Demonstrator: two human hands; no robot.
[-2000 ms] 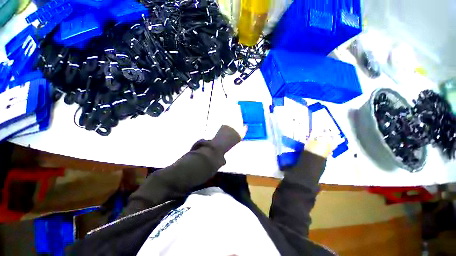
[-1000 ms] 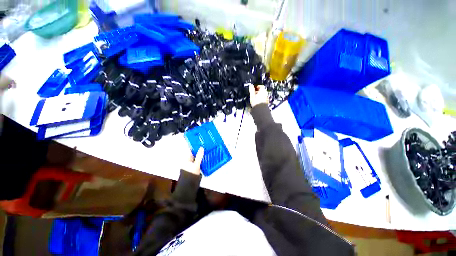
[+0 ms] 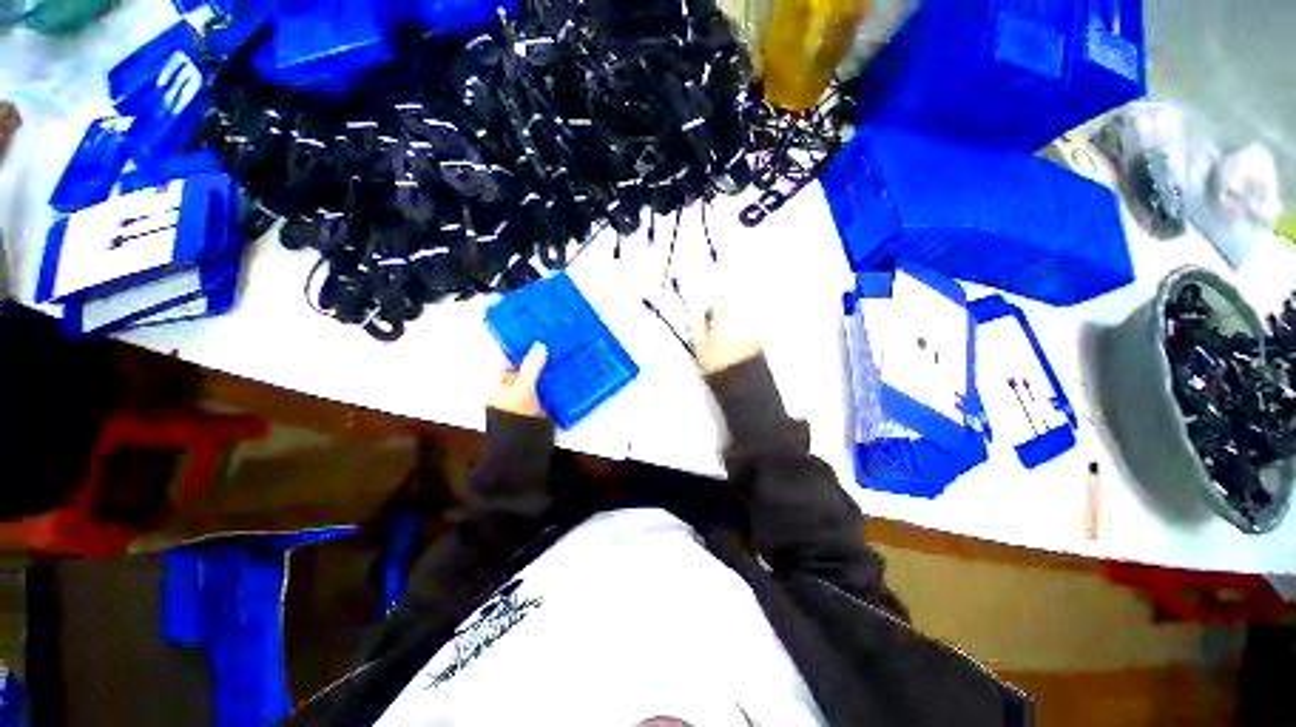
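Observation:
A blue card package [image 3: 571, 341] lies on the white tabletop in front of me, tilted, with a lighter blue shiny inner part. My left hand [image 3: 523, 384] holds its lower left edge, thumb on top. My right hand [image 3: 728, 338] is over the table to the right of the package, at a thin black data cable [image 3: 671, 324] whose ends stretch up and left from it. The fingers are washed out by glare, but they appear closed on the cable. The large tangled cable pile [image 3: 483, 142] lies behind the package.
Finished packages stand fanned [image 3: 921, 355] at right, before tight blue blocks [image 3: 981, 213]. A grey basin [image 3: 1168, 384] of cables and a thin pinkish stick [image 3: 1093, 500] are far right. More packages [image 3: 128, 249] lie left. A yellow tape roll [image 3: 805, 50] stands behind. A person's hand shows at the left edge.
My right hand has come back from the cable pile towards me, with a cable now at its fingers. The blue package has turned slightly under my left hand. The view has shifted.

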